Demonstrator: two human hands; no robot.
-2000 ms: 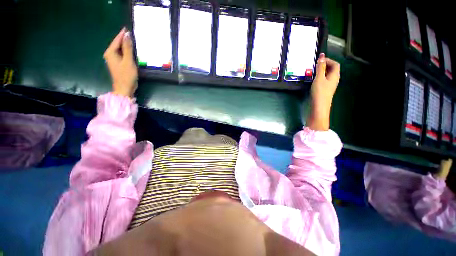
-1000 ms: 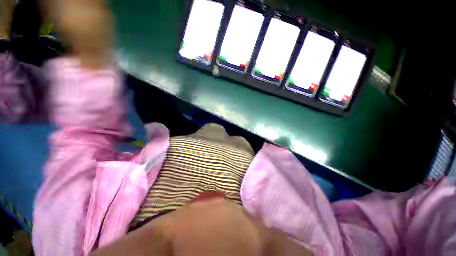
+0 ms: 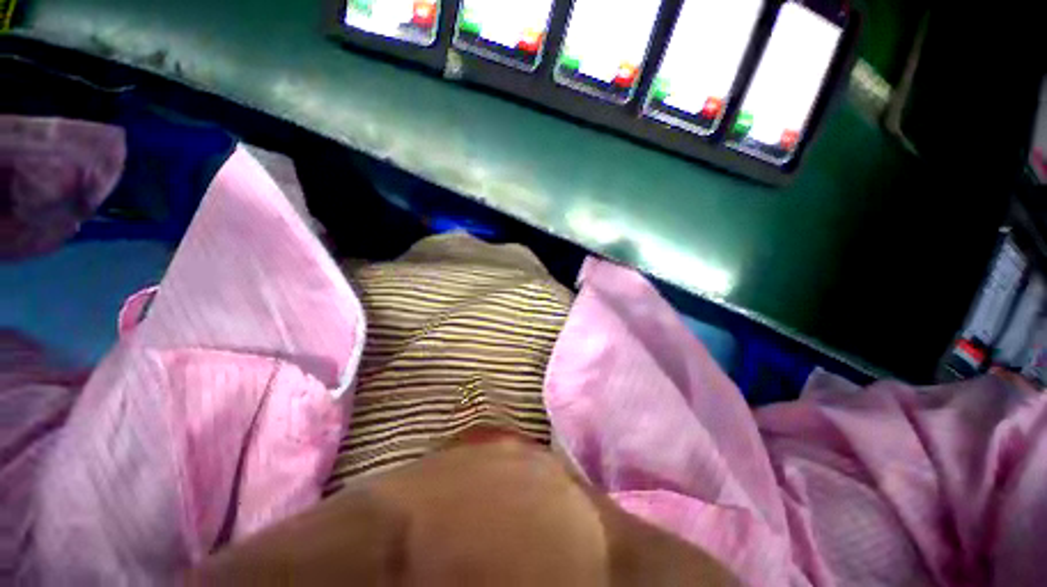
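Note:
A black phone tray lies tilted on the green bench, cut off by the top edge of the picture. Its phones show almost blank white screens with small green and red marks at their lower ends. No hand touches the visible part of this tray. My left hand is out of the picture. My right sleeve runs to the right edge, and my right hand cannot be made out there.
The green bench has a front edge slanting down to the right. Another tray with phones shows at the right edge, partly cut off. A pink sleeve of another person is at the left. Blue floor shows below it.
Both hands held the tray's ends two seconds ago, then let go. My blurred left arm has since left the upper left. The tray now appears higher and more cut off as the view shifted.

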